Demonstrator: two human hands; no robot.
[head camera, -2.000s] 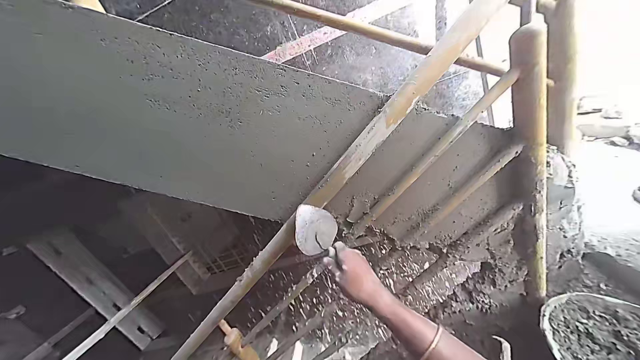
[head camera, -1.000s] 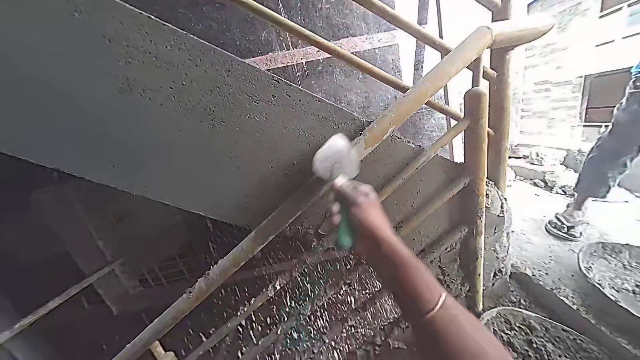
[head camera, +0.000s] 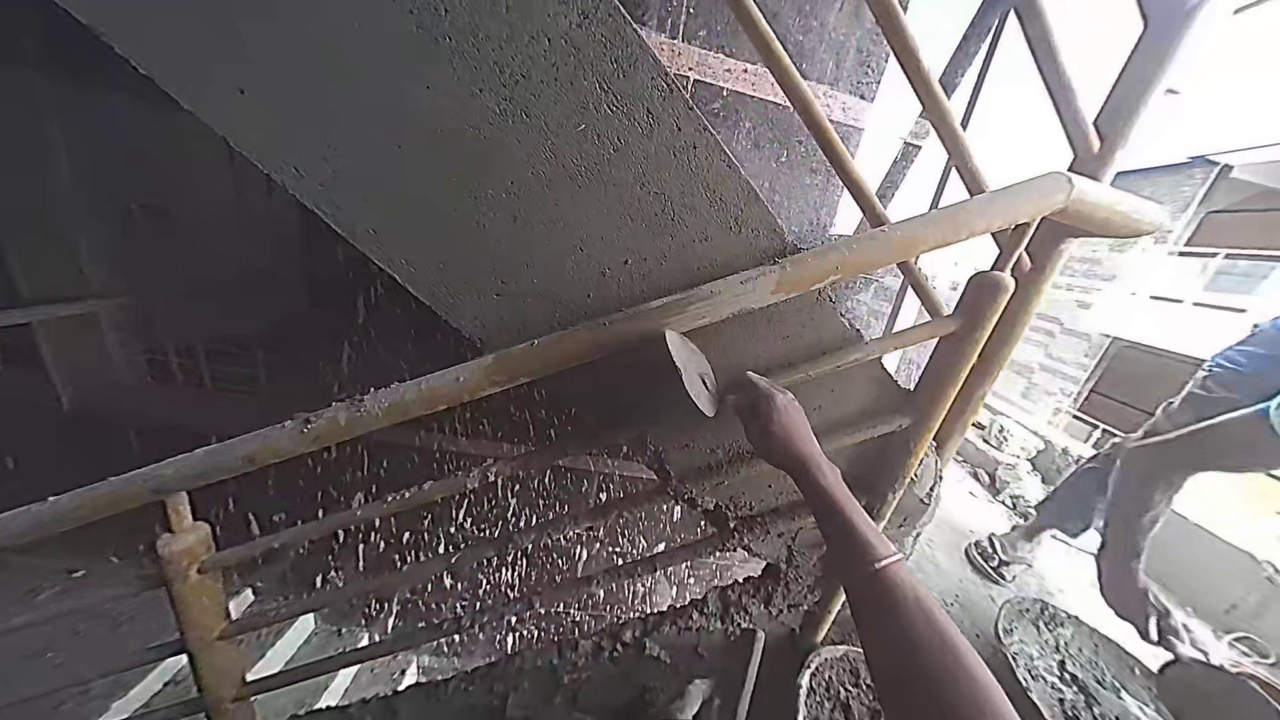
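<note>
My right hand (head camera: 775, 420) is closed around the handle of a mason's trowel (head camera: 690, 372), just below the metal handrail (head camera: 520, 375). The trowel's blade is tilted up, close to the rail's underside. Behind the rail, a slanting band of grey plaster (head camera: 450, 150) runs down from the upper left. Rough, wet-looking mortar (head camera: 760, 590) lies below my hand, behind the railing's thinner bars. Many small bits are spattered or falling to the left of the trowel. A thin bangle sits on my right wrist. My left hand is out of view.
A railing post (head camera: 960, 360) stands right of my hand and another (head camera: 195, 610) at lower left. Pans of mortar (head camera: 1075, 655) (head camera: 840, 690) are on the ground at lower right. A person in sandals (head camera: 1130, 490) bends near them, at the right edge.
The view has swung and tilted, with the railing now lying flatter. The trowel, earlier seen over the rail, is now below it. At right, the person shows more and is bent over.
</note>
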